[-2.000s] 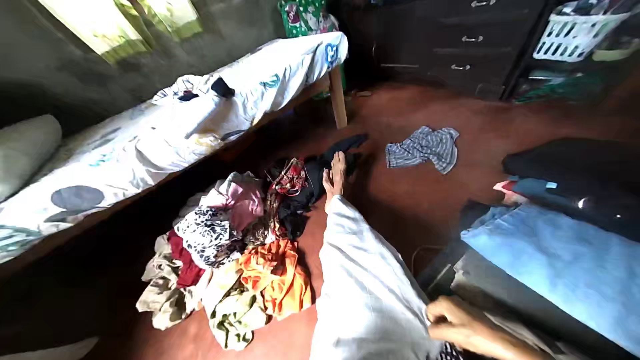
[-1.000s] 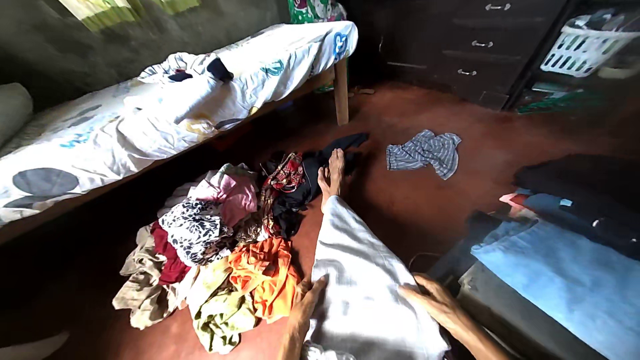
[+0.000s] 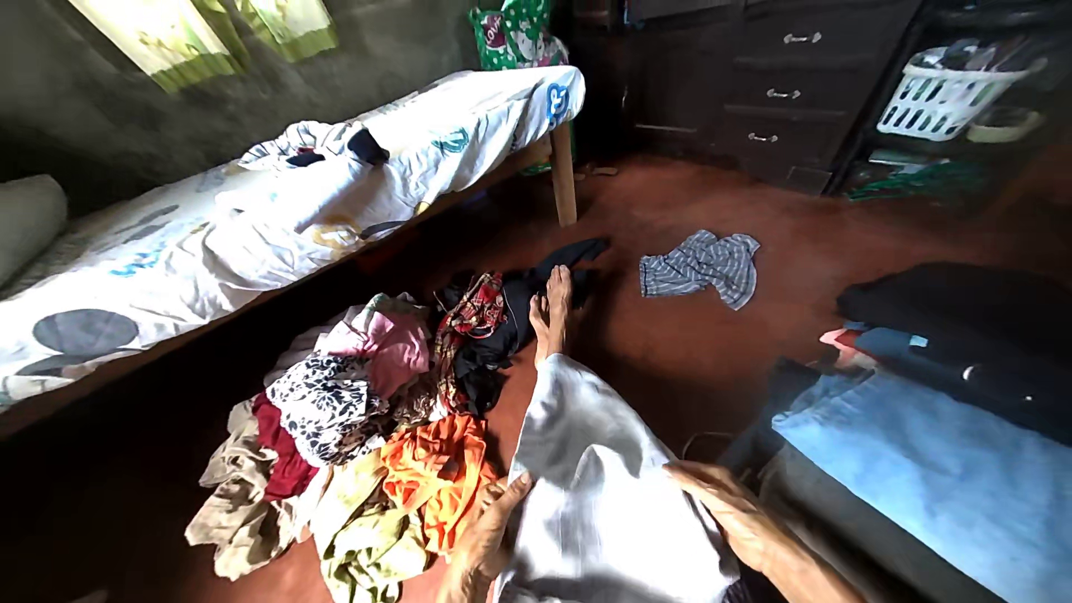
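Note:
A white cloth garment (image 3: 607,494) lies spread over my outstretched legs, its narrow end near my bare feet (image 3: 553,310). My left hand (image 3: 490,523) holds its left edge between thumb and fingers. At the right edge, my right hand (image 3: 729,502) rests with its fingertips on the fabric; whether it grips is unclear. Left of the cloth is a heap of clothes: an orange garment (image 3: 440,473), a yellow-green one (image 3: 373,536), a black-and-white patterned one (image 3: 322,406), a pink one (image 3: 389,343) and a dark red one (image 3: 285,448).
A bed with a white printed sheet (image 3: 276,226) runs along the left. A grey striped garment (image 3: 703,268) lies on the red floor. Folded light-blue cloth (image 3: 938,477) and black clothes (image 3: 963,327) are stacked at right. A dark drawer cabinet (image 3: 779,117) and white plastic basket (image 3: 942,96) stand behind.
My left hand, not visible two seconds ago, has come onto the cloth's left edge. My right hand has opened from a closed shape and lies along the right edge. The cloth is spread wider.

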